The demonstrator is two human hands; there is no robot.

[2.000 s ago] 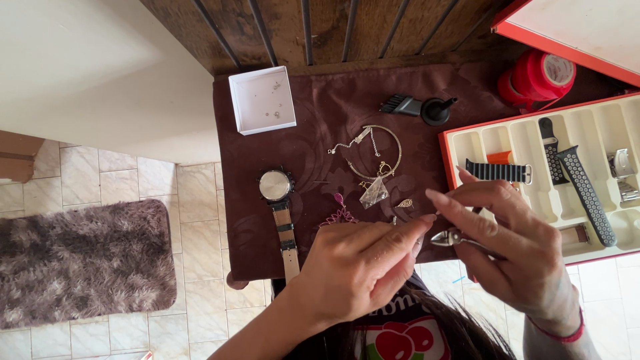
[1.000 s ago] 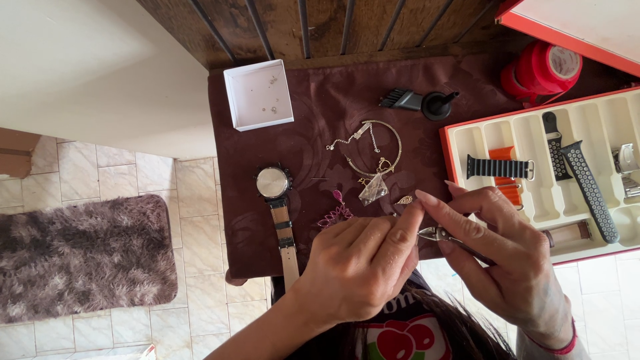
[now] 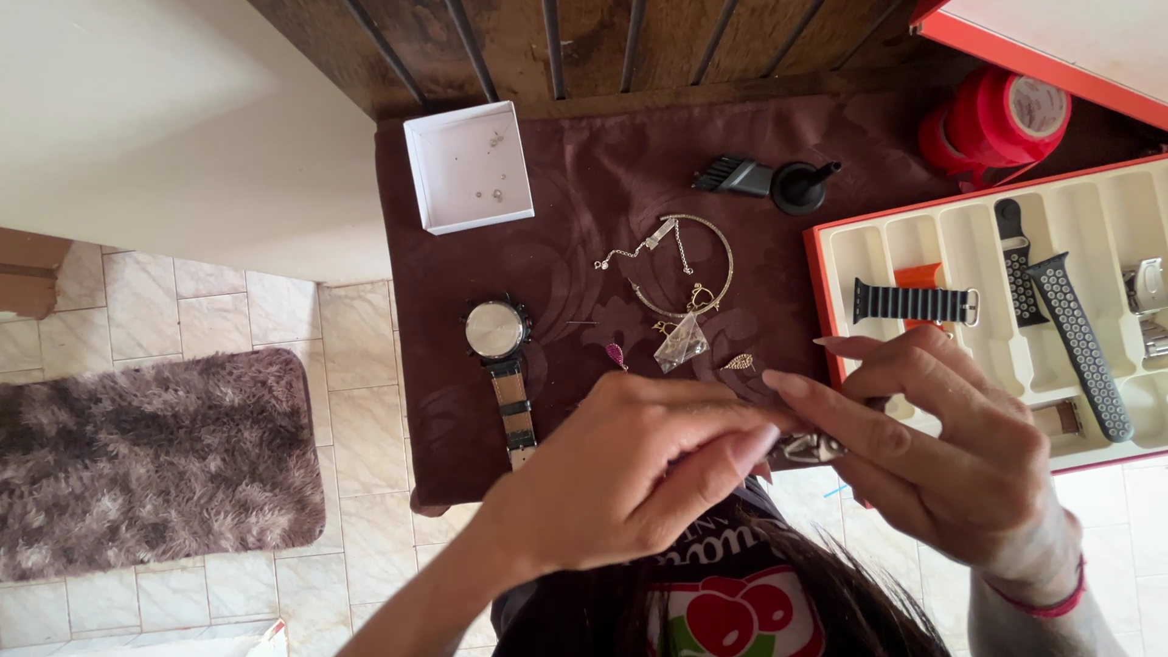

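My left hand [image 3: 639, 465] is at the front edge of the cloth-covered table, thumb and forefinger pinched; whatever lies between them is too small or hidden to tell. Close against its fingertips, my right hand [image 3: 940, 429] holds a small metal hand tool, seemingly pliers [image 3: 810, 447], mostly covered by the fingers. Beyond the hands lie a gold-toned teardrop piece [image 3: 739, 362], a pink teardrop piece [image 3: 617, 354], a small clear bag [image 3: 682, 344] and a bangle [image 3: 728, 260] with a fine chain [image 3: 623, 253]. A thin pin [image 3: 581, 322] rests near the wristwatch [image 3: 497, 329].
A white box [image 3: 468, 173] with tiny pieces stands at the back left. Behind are a black brush [image 3: 733, 175], a round black stand [image 3: 803, 187] and red tape rolls [image 3: 999, 123]. On the right, a red-edged compartment tray [image 3: 826, 301] holds watch straps [image 3: 1084, 347].
My left hand now covers most of the pink piece, which showed more before. The tool in my right hand has turned and is more hidden by the fingers. Both hands stay close together.
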